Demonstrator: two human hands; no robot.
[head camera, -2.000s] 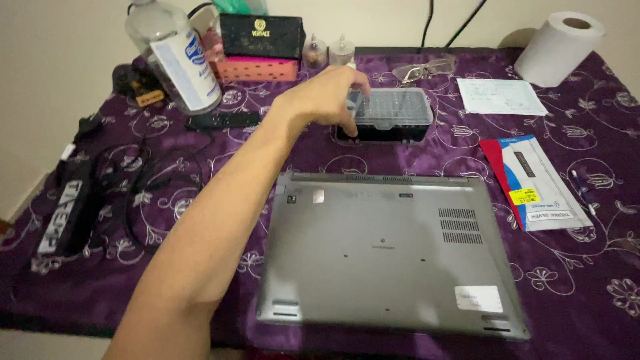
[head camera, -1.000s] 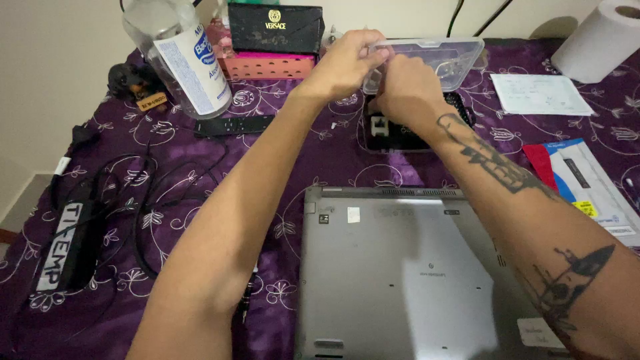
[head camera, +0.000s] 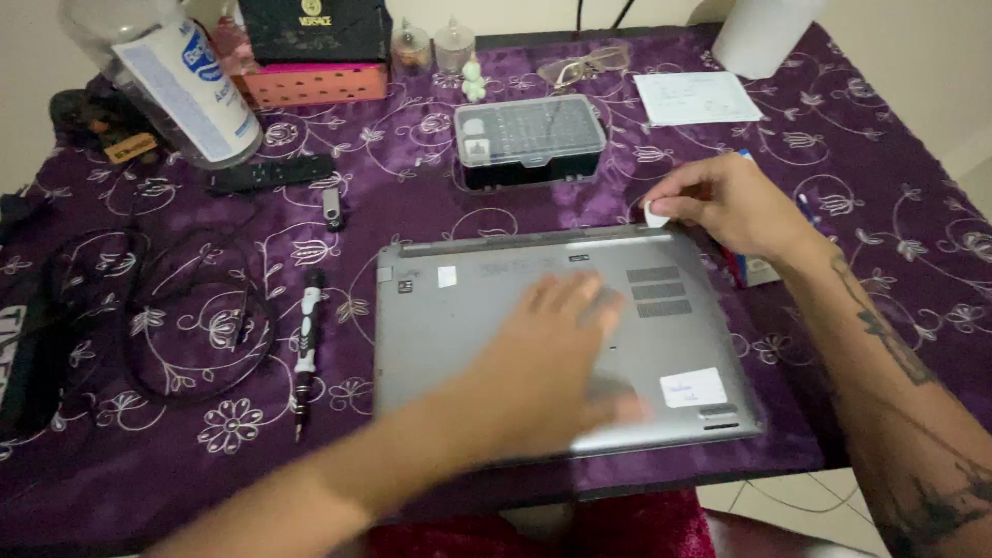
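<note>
A grey laptop (head camera: 465, 333) lies bottom side up on the purple embroidered tablecloth. My right hand (head camera: 717, 198) pinches a small white plastic pick (head camera: 656, 215) at the laptop's far right corner. Blurred by motion, my left hand (head camera: 562, 349) is over the middle of the laptop's bottom cover with its fingers apart; whether it touches the cover cannot be told. Left of the laptop lies a black and white precision screwdriver (head camera: 307, 333). Beyond the laptop stands a black case with a clear lid (head camera: 531, 136), its lid down.
At the left are a black power adapter (head camera: 27, 364) and coiled cable, a remote control (head camera: 271, 173), a USB stick (head camera: 332, 208) and a large alcohol bottle (head camera: 194, 93). Eyeglasses (head camera: 585, 66), a paper sheet (head camera: 697, 98) and a white roll (head camera: 763, 35) lie or stand at the back right.
Both hands have left the case, and its raised lid is down. My right hand has come to the laptop's corner with the white pick; my left hand has moved over the laptop.
</note>
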